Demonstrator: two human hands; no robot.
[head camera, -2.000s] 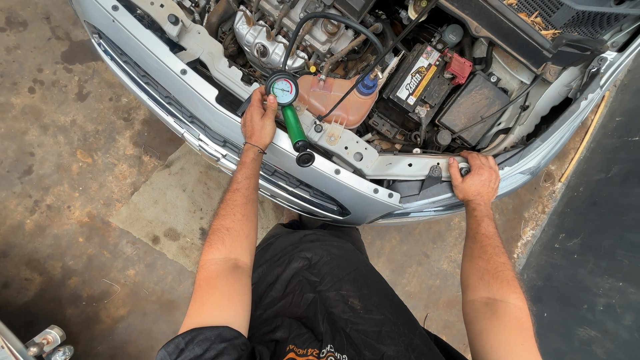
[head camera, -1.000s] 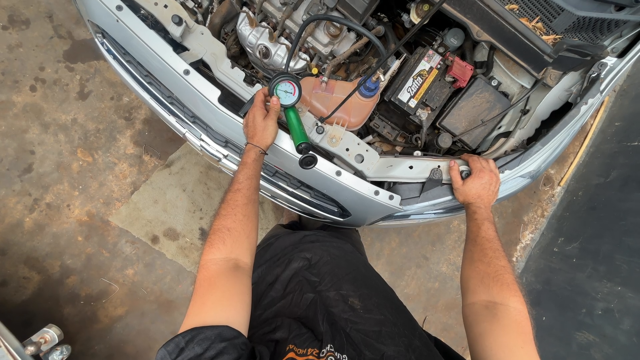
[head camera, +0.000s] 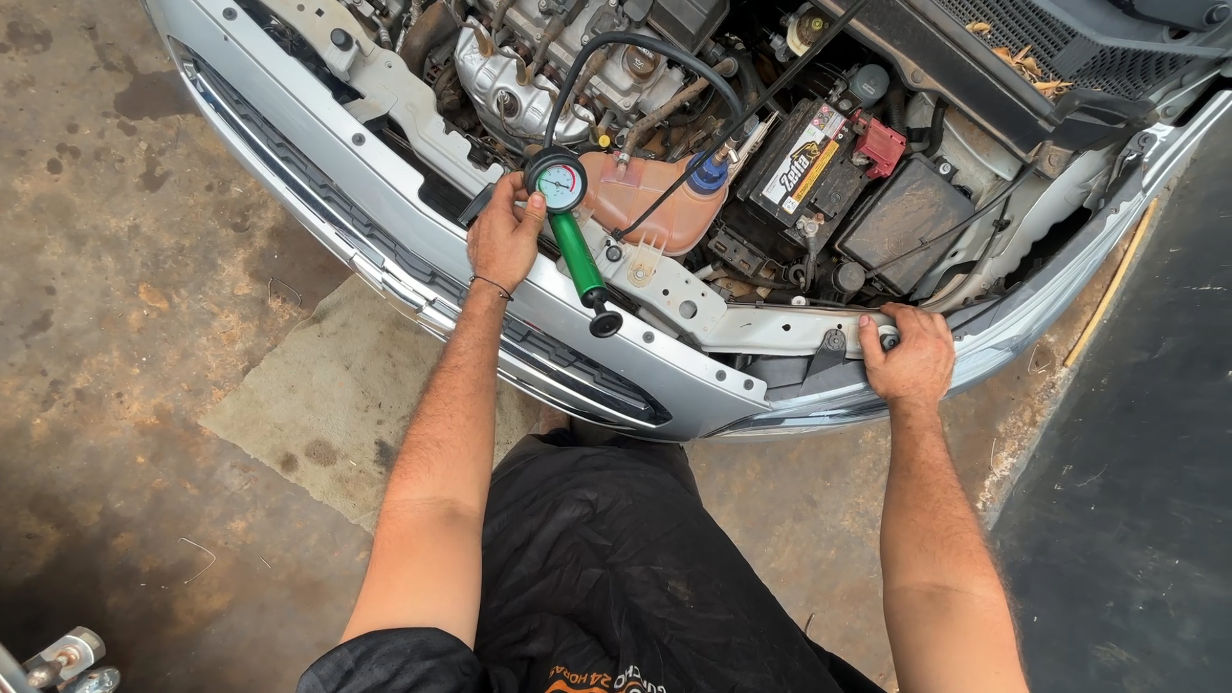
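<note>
My left hand (head camera: 505,234) holds the round dial of a green hand pump with a pressure gauge (head camera: 561,185) at the front edge of a car's engine bay. The pump's green barrel (head camera: 577,252) slants down to a black handle. A black hose (head camera: 616,38) arches from the gauge over the engine toward a blue cap adapter (head camera: 708,174) on the brownish coolant expansion tank (head camera: 664,207). My right hand (head camera: 910,356) rests on the car's front edge beside the headlight, fingers curled over the metal crossmember (head camera: 770,328).
A car battery (head camera: 804,164) with a red terminal cover (head camera: 878,146) and a black box (head camera: 905,223) sit right of the tank. The silver bumper (head camera: 404,245) curves in front of me. Dry leaves lie on the cowl grille (head camera: 1025,65). Metal fittings (head camera: 67,659) show at bottom left.
</note>
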